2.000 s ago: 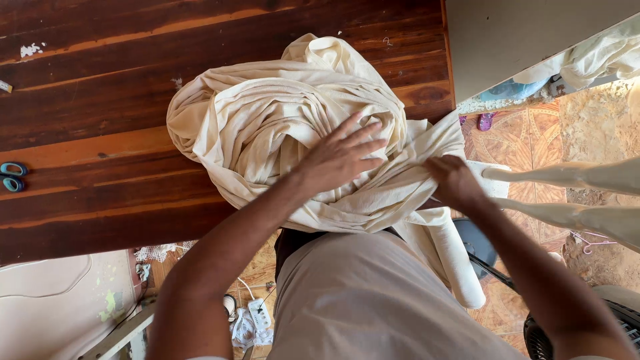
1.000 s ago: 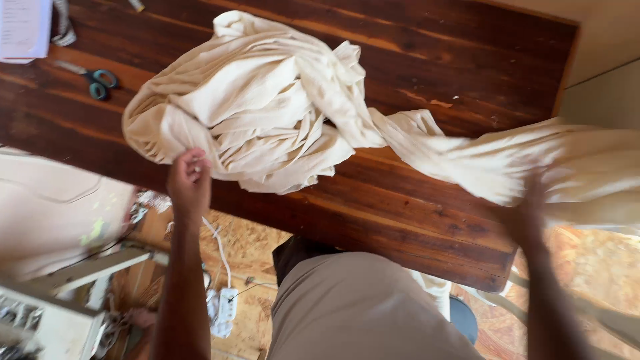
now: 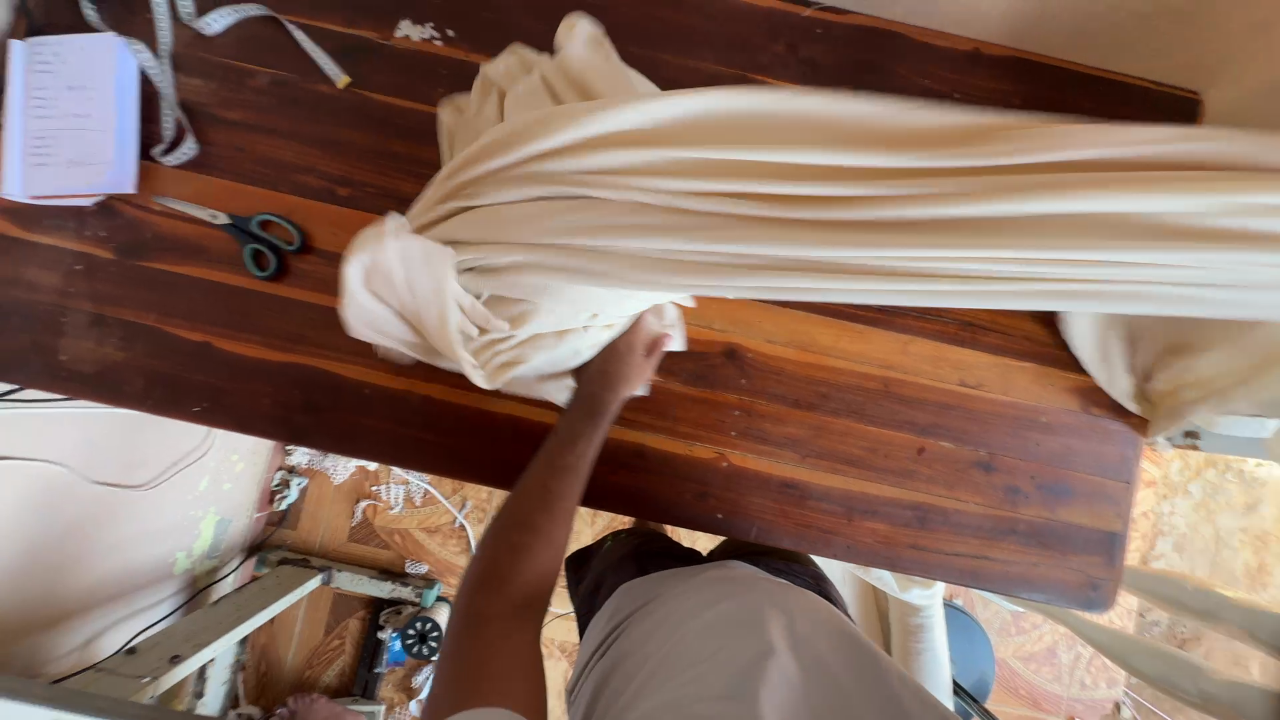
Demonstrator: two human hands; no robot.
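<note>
A long cream cloth (image 3: 800,200) lies bunched on the left part of a dark wooden table (image 3: 900,420) and stretches in folds out past the right edge of the view. My left hand (image 3: 630,355) is at the near side of the bunch, its fingers curled on the cloth, slightly blurred. My right hand is outside the frame. More cream cloth (image 3: 1170,370) hangs over the table's right end.
Scissors with dark handles (image 3: 262,240), an open notebook with writing (image 3: 75,115) and a measuring tape (image 3: 168,90) lie on the table's left. Below stand a metal frame (image 3: 230,620) and a roll of cream material (image 3: 915,630). Scraps (image 3: 400,492) litter the floor.
The cloth, heaped two seconds ago, now stretches far to the right. My left hand has moved from the heap's left part to its near right side. My right hand has left the view.
</note>
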